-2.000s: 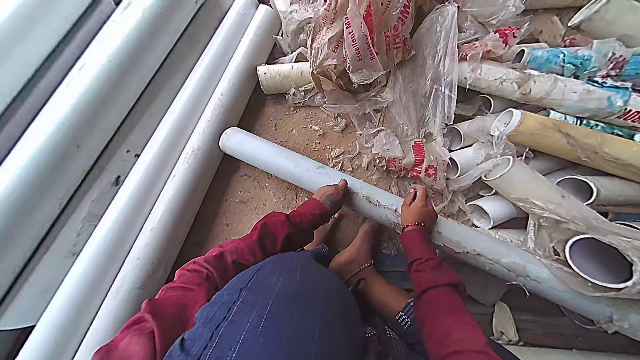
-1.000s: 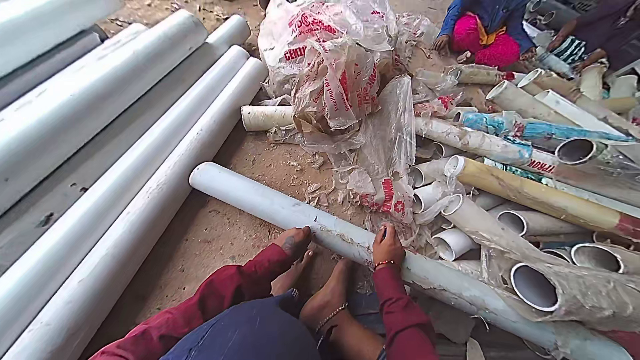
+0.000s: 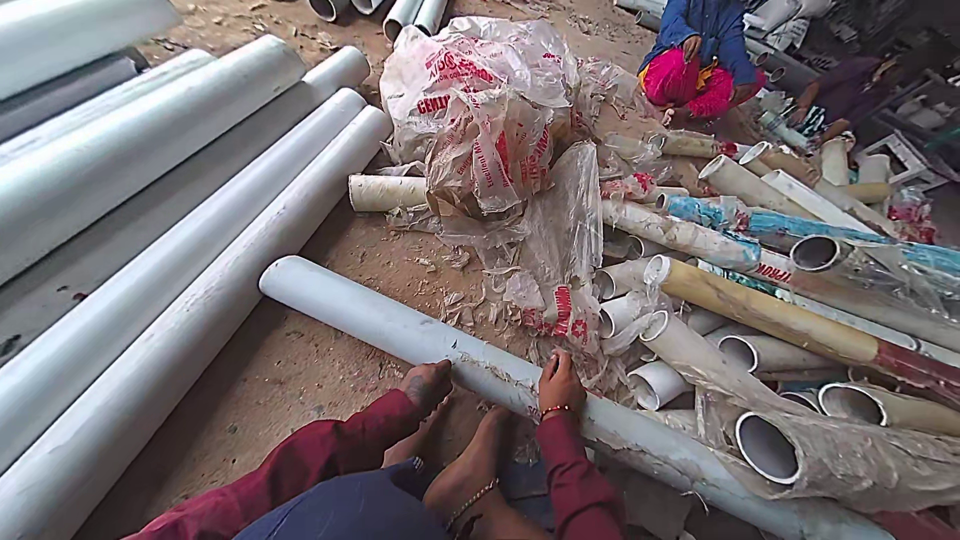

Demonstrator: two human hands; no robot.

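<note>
A long pale plastic pipe point(image 3: 352, 300) lies diagonally in front of me, its smooth end at the left and its lower right part covered in torn, dirty film. My left hand point(image 3: 426, 386) is at the near edge of the pipe, fingers curled against its side; whether it holds anything is hidden. Farther right, my right hand point(image 3: 561, 384) rests over the top of the same pipe, with fingers bent at the film's ragged edge. Scraps of thin film point(image 3: 480, 315) lie on the ground just beyond the pipe.
Long white pipes point(image 3: 247, 240) lie side by side at left. Crumpled printed plastic wrapping point(image 3: 487, 112) is heaped beyond my hands. Many wrapped and dirty pipes point(image 3: 765, 307) are piled at right. A person in blue and pink point(image 3: 694, 64) sits at the back; another person is partly visible at far right.
The view has tilted up, bringing the seated people into sight. My left hand has shifted from on top of the pipe to its near side.
</note>
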